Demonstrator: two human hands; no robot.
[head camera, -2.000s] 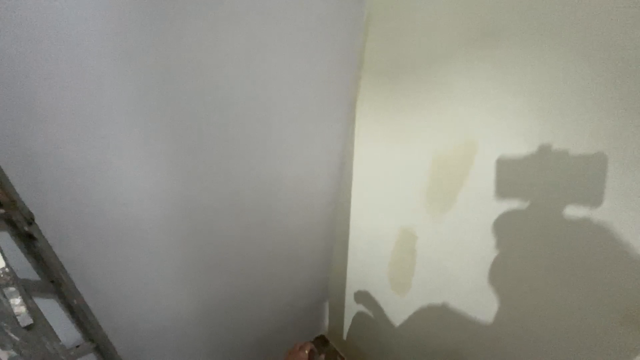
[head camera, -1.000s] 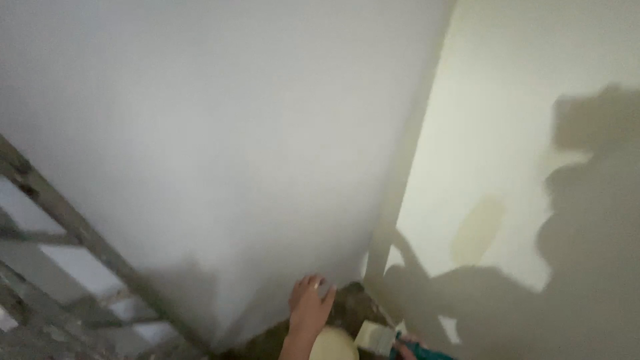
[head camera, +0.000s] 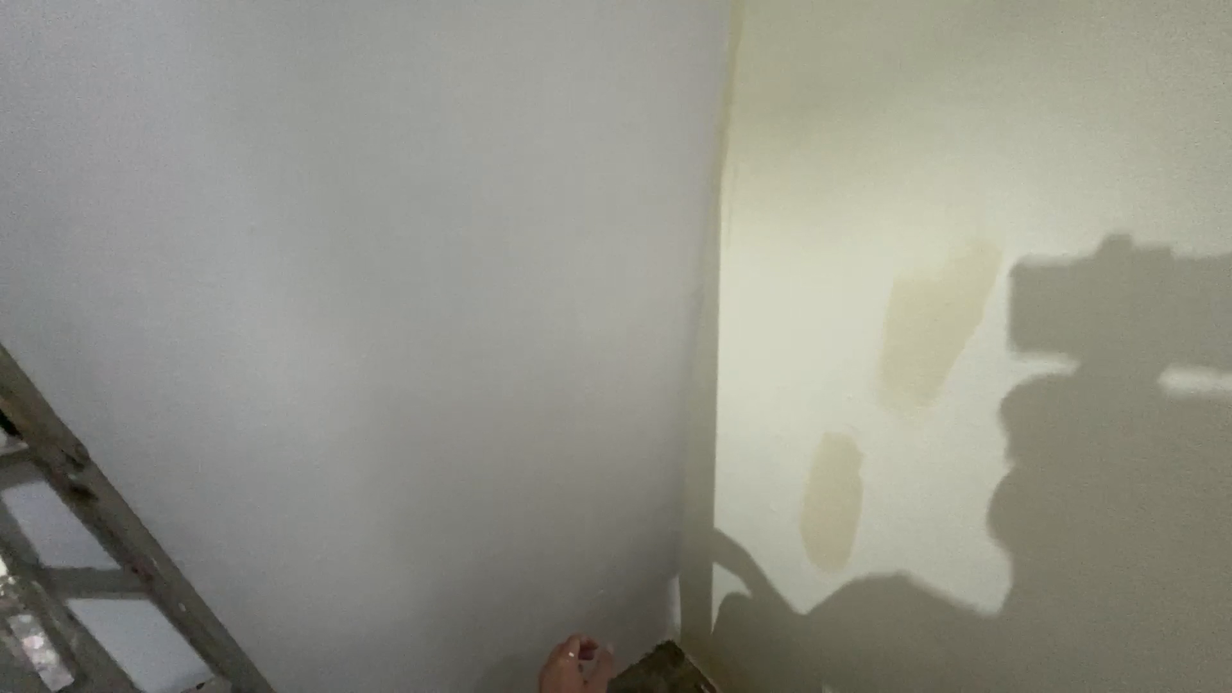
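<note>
At the bottom edge shows the top of my left hand (head camera: 577, 664), its fingers bent, beside the foot of the pale grey-white wall (head camera: 433, 337). The rest of that hand is cut off, so whether it holds anything cannot be told. My right hand is out of view. On the cream wall (head camera: 789, 289), right of the corner, are two darker beige patches, the upper one (head camera: 934, 332) larger than the lower one (head camera: 833, 500). A shadow of a head and shoulders with a box-like shape above falls across this wall.
A worn, paint-spotted ladder (head camera: 125, 539) leans diagonally at the lower left. Where the two walls meet, a dark, mottled surface (head camera: 664, 671) shows at the bottom. A narrow beige strip (head camera: 701, 481) runs up the corner.
The view has tilted up since a second ago. The brush with a teal handle in my right hand and the pale round thing beside my left hand have left the view.
</note>
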